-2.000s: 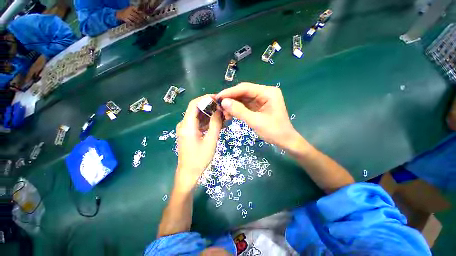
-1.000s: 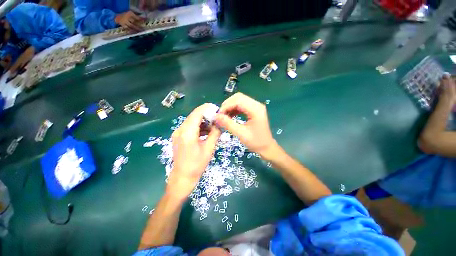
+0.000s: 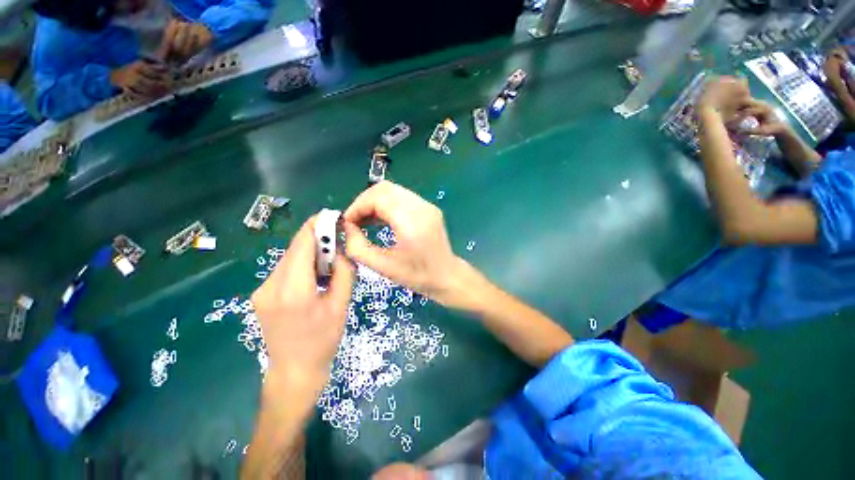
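My left hand (image 3: 298, 314) holds a small white device unit (image 3: 326, 242) upright between thumb and fingers. Its narrow white side shows two dark round holes. My right hand (image 3: 403, 239) is at the unit's right edge, thumb and index finger pinched together there; whether they hold a small part cannot be seen. A large loose pile of tiny white loop-shaped parts (image 3: 370, 361) lies on the green bench below and between my hands.
Device units (image 3: 263, 212) lie in a loose row beyond my hands. A blue bag (image 3: 39, 382) with a white heap lies at the left. Neighbours in blue smocks work at upper left and right, the right one over a gridded tray (image 3: 682, 117). A cardboard box (image 3: 689, 352) stands below the bench edge.
The view has shifted right, so the bench things appear further left. The unit in my left hand has turned and now shows its white side with two holes. My right hand stays close to it.
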